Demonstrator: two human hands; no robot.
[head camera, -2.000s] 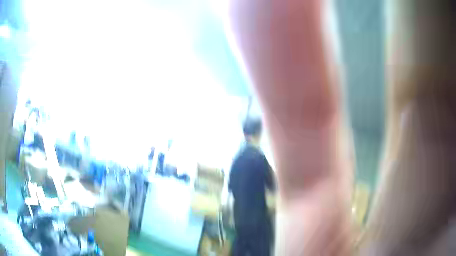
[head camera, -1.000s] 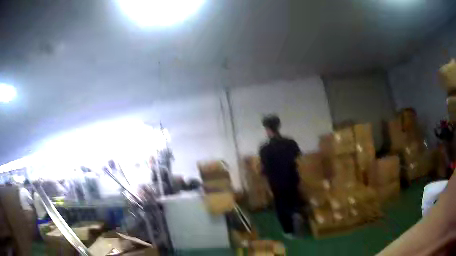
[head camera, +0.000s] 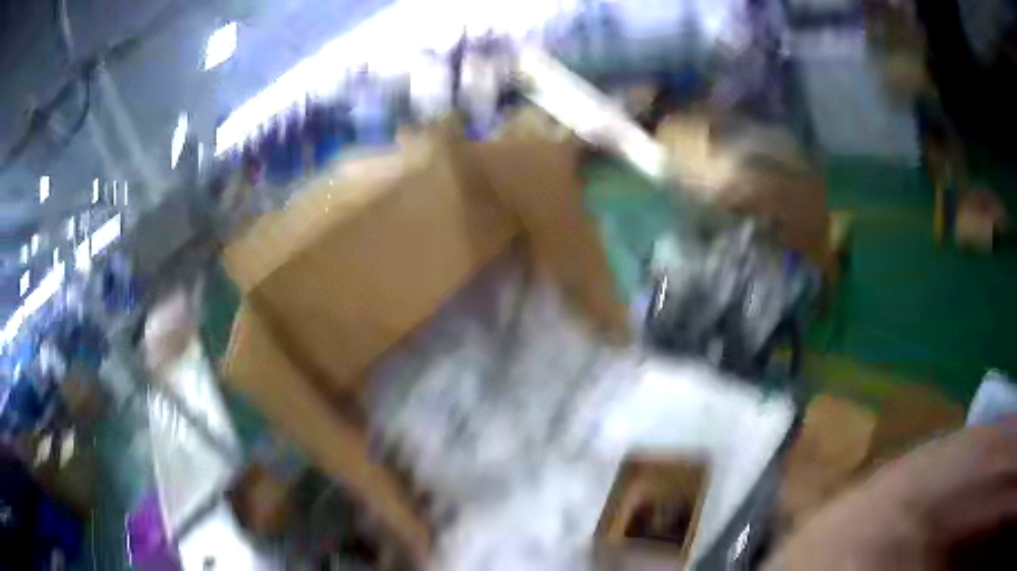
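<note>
The frame is heavily blurred. A large open cardboard carton (head camera: 357, 268) with raised flaps stands in the middle. A pale heap of white pieces (head camera: 468, 390) shows in and in front of it. A white table surface (head camera: 725, 418) lies at lower centre right. On it is a small open cardboard tray (head camera: 699, 502) with dark contents. A blurred, bare part of my right arm or hand (head camera: 926, 507) is cut off at the lower right corner. Its fingers cannot be made out. My left hand is not in view.
A dark and silvery heap (head camera: 725, 296), perhaps bagged, lies beyond the table. Brown cardboard (head camera: 836, 435) is at lower right. The green floor (head camera: 892, 323) shows at right. A long white surface (head camera: 190, 446) and a purple item (head camera: 148, 530) are at left.
The view has swung down and left from the room, stacked cartons and standing person to the open carton and table. The arm remains at the lower right, larger than one second ago.
</note>
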